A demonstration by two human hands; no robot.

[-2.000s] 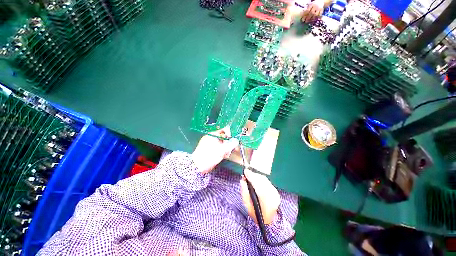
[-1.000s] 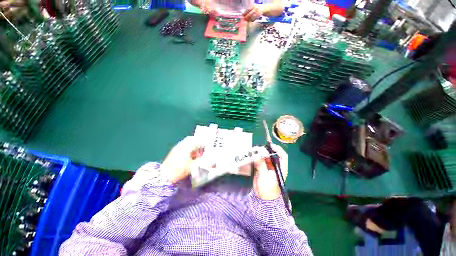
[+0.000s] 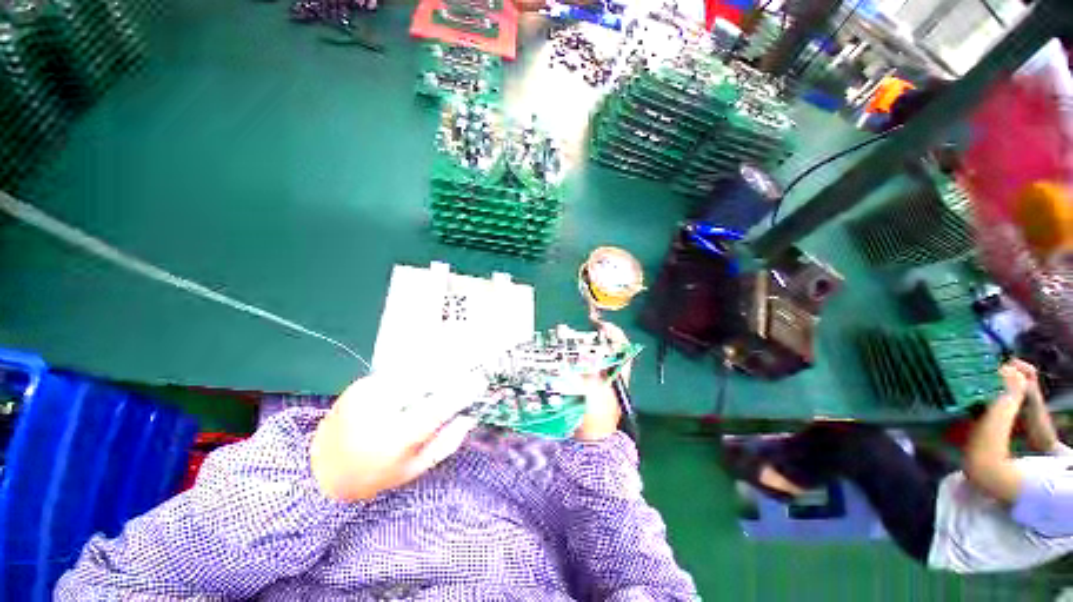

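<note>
A green circuit board (image 3: 544, 382), its populated face up, is held tilted over the near edge of the bench. My left hand (image 3: 382, 433) grips its left side, and some pale material blurs around the fingers. My right hand (image 3: 604, 406) is at its right end, partly hidden by the board, with a dark soldering iron (image 3: 627, 414) showing beside it. The whitish fixture (image 3: 453, 312) lies bare just beyond the board, small dark marks on its top. A thin pale wire (image 3: 177, 280) runs from the left edge to my left hand.
Stacks of populated boards (image 3: 494, 218) stand beyond the fixture and at back right. A round yellowish spool or tin (image 3: 613, 278) and a dark soldering station (image 3: 753, 300) are to the right. A blue bin (image 3: 94, 470) is at left. Another person's forearms (image 3: 1000, 429) show at far right.
The whitish piece at my hands has given way to a populated board. The fixture now lies bare on the bench. The view has shifted right, and a pale wire shows at left.
</note>
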